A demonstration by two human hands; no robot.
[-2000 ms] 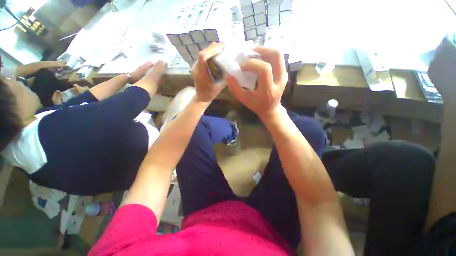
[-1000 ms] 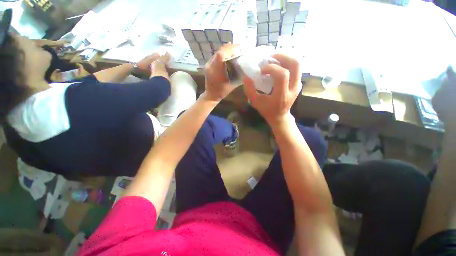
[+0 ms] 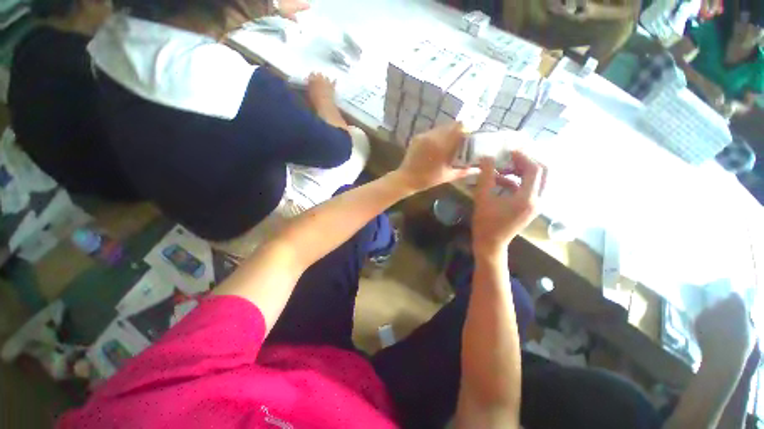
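Observation:
A small white folding carton (image 3: 483, 148) is between my two hands above the table edge, with a limp white piece at its right side. My left hand (image 3: 436, 157) grips its left end. My right hand (image 3: 509, 199) has its fingers on the right part, thumb and fingers bent around it. The glare and the fingers hide which flap is open. Behind my hands stand stacked cartons (image 3: 425, 90) in rows, their grey ends facing me.
The white table (image 3: 578, 176) runs diagonally to the right. A small round pale object (image 3: 560, 231) and a long white carton (image 3: 611, 258) lie near its edge. Seated people are at left and at the far side. A neighbour's hand (image 3: 722, 327) is at lower right. Bundled cartons (image 3: 685, 121) stand far right.
The view has turned, so the table now runs diagonally and more of its far side shows. My hands stay together on the carton, and my right hand's fingers have shifted on it.

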